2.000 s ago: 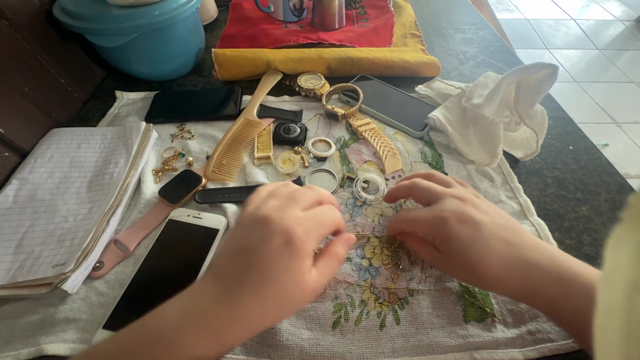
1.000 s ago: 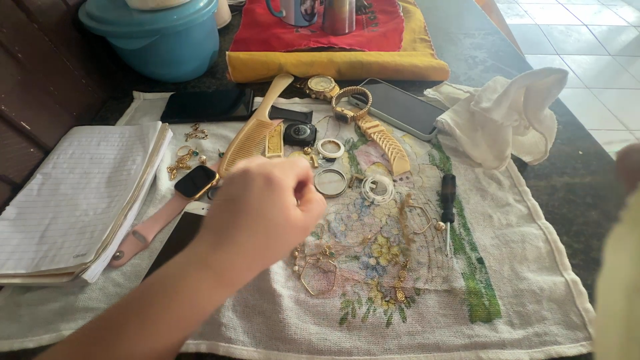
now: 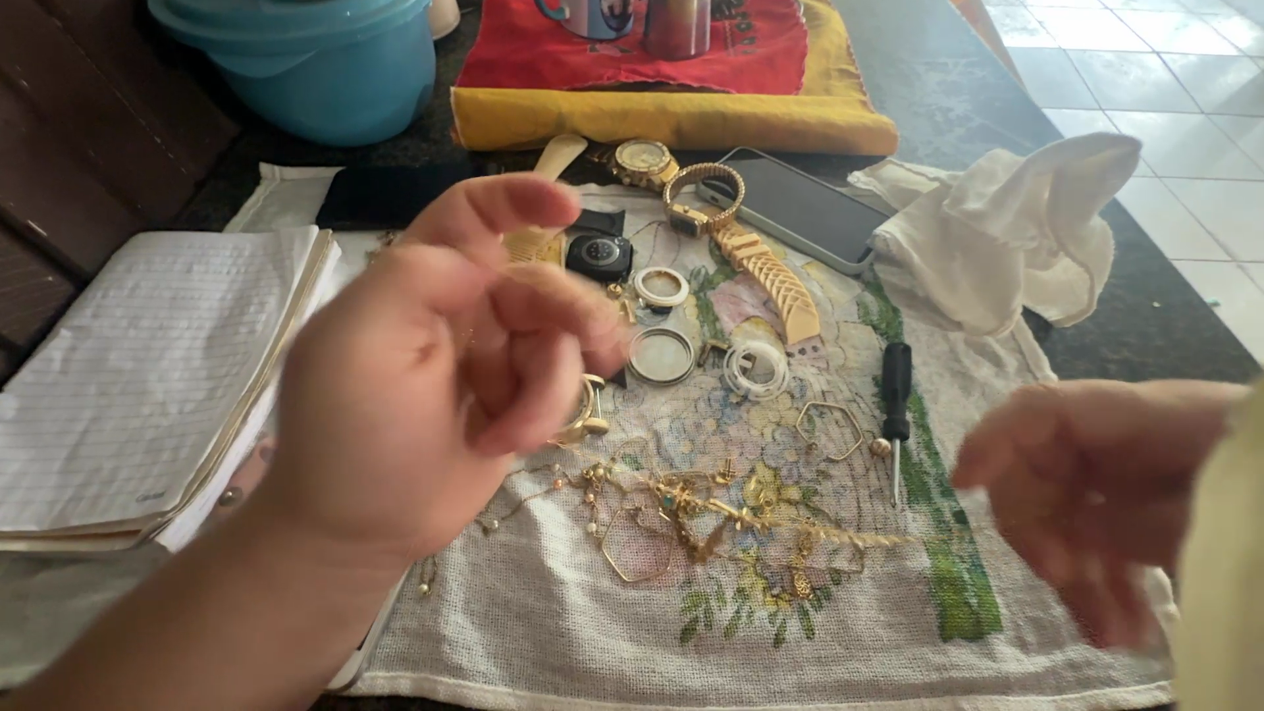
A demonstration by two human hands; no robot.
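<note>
My left hand [image 3: 425, 365] is raised over the left part of a floral cloth [image 3: 513, 632], fingers curled apart, with nothing visible in it. At the right edge my blurred right hand [image 3: 1086, 494] hangs with loose fingers beside a small black-handled screwdriver [image 3: 897, 395]. Between the hands lie tangled gold chains [image 3: 731, 509], a hexagonal hoop [image 3: 829, 431], a coiled white ring [image 3: 756, 370], a round watch case ring [image 3: 662, 355] and a white-rimmed ring [image 3: 661, 287]. Behind them are a black smartwatch [image 3: 599, 257], a gold watch with a stretch band [image 3: 705, 199] and a gold-tone link strap [image 3: 775, 281].
A lined notebook [image 3: 148, 365] lies at the left. Farther back are a blue plastic tub [image 3: 316, 69], a black phone [image 3: 385, 196], a gold wristwatch [image 3: 643, 160], a grey phone [image 3: 805, 207] and a rolled yellow cloth [image 3: 671, 120]. A crumpled white cloth [image 3: 997, 227] sits at the right.
My right hand, over the middle of the cloth two seconds ago, was nearly out of view and is now at the right edge. My left hand's fingers have loosened from a closed pose.
</note>
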